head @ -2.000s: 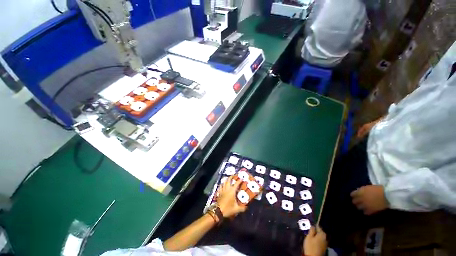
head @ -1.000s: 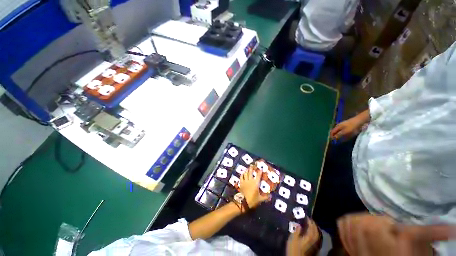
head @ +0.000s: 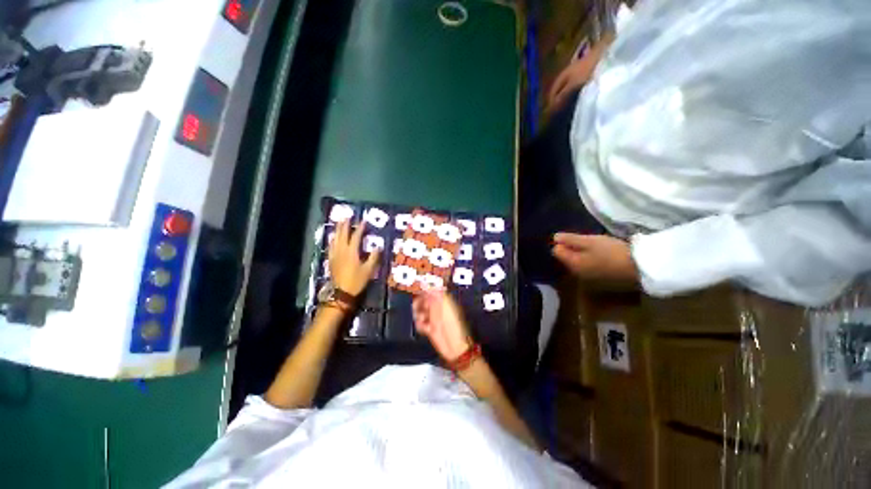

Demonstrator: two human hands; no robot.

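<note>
The black tray (head: 380,320) lies in front of me with white square parts (head: 494,250) in its pockets; several pockets nearest me hold none. An orange fixture (head: 423,265) lies on top of the tray, with white parts in two rows. My left hand (head: 353,265) is over the tray's left columns, fingers spread, fingertips at white parts. My right hand (head: 440,323) is at the fixture's near edge, fingers bent together close to a white part; whether it grips anything cannot be told.
The white machine (head: 72,329) stands at left, with buttons (head: 164,277) and red-digit displays. A pale ring (head: 452,13) lies on the green bench (head: 420,105) at the far end. Another person in a white garment (head: 707,143) is close at right, a hand (head: 592,256) near the tray. Wrapped cartons (head: 688,382) lie beyond.
The view has turned right, away from the machine. My left hand has moved off the fixture to the tray's left side. My right hand has left the tray's right corner for the fixture's near edge.
</note>
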